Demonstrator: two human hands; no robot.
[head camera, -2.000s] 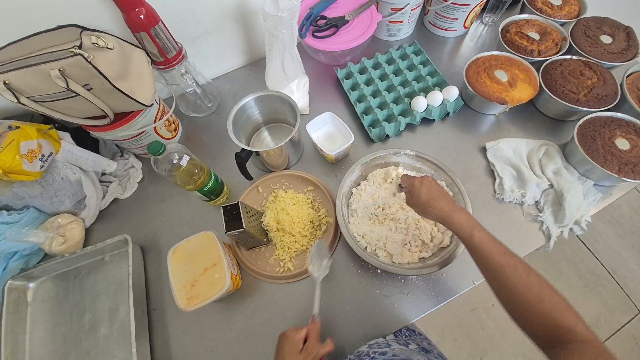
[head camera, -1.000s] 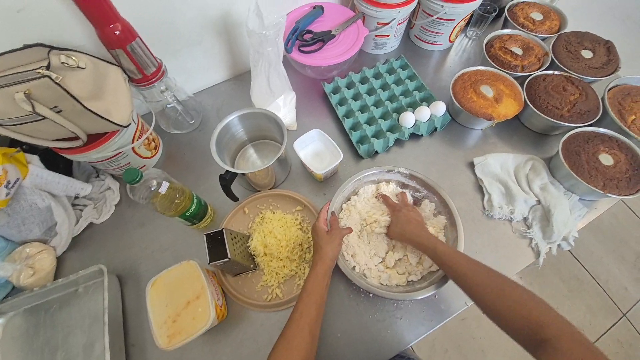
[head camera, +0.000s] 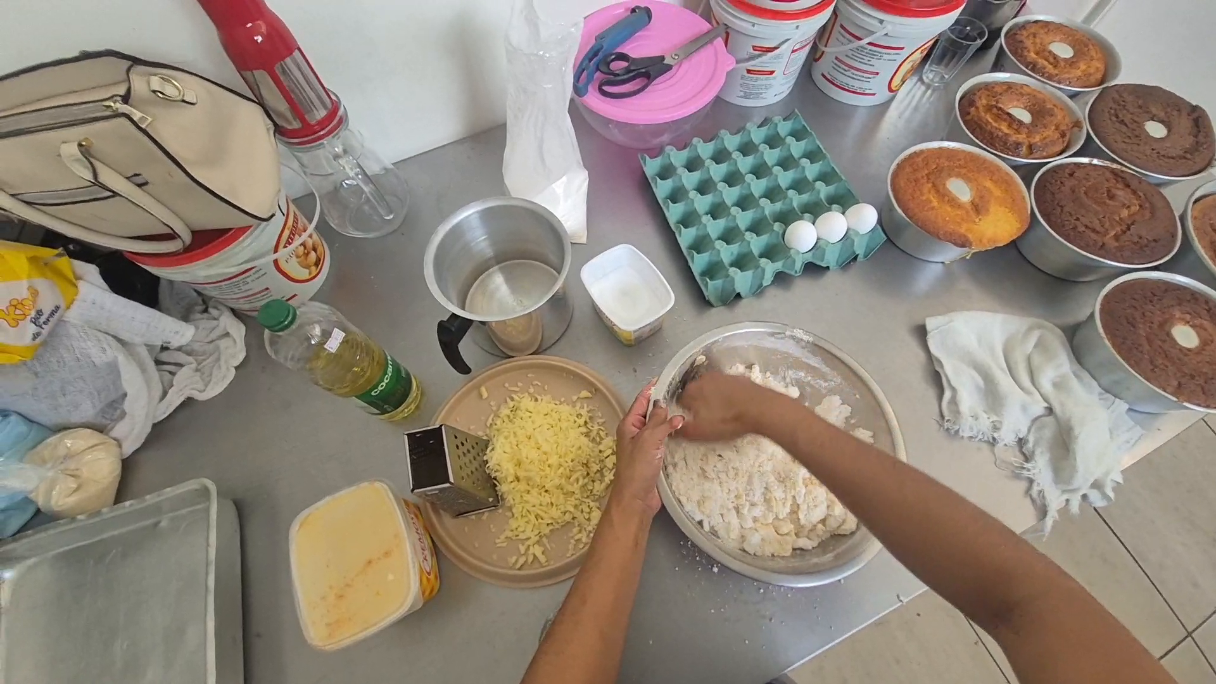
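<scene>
A steel mixing bowl (head camera: 883, 399) holds crumbly pale dough (head camera: 760, 494). My left hand (head camera: 646, 442) grips the bowl's left rim, thumb on top. Inside the bowl, at its upper left wall, is my right hand (head camera: 717, 407), blurred, fingers bent down and partly hidden; whether it pinches any dough I cannot tell. Left of the bowl, a beige round board (head camera: 560, 570) carries grated cheese (head camera: 551, 456) and a metal box grater (head camera: 452, 468) lying on its side. Beyond these stand an aluminium pot with a black handle (head camera: 498, 256) and a small white tub (head camera: 627, 294).
An egg tray (head camera: 712, 209) with three eggs lies behind the bowl; a cloth (head camera: 1026, 380) and cakes in round tins (head camera: 959, 195) are at right. An oil bottle (head camera: 342, 361), a yellow-filled tub (head camera: 356, 565) and a metal baking pan (head camera: 114, 589) are at left.
Two seconds ago my left hand held a spoon or spatula near the table's front edge; now it holds the bowl's rim. My right hand has moved from the dough's middle to the bowl's upper left.
</scene>
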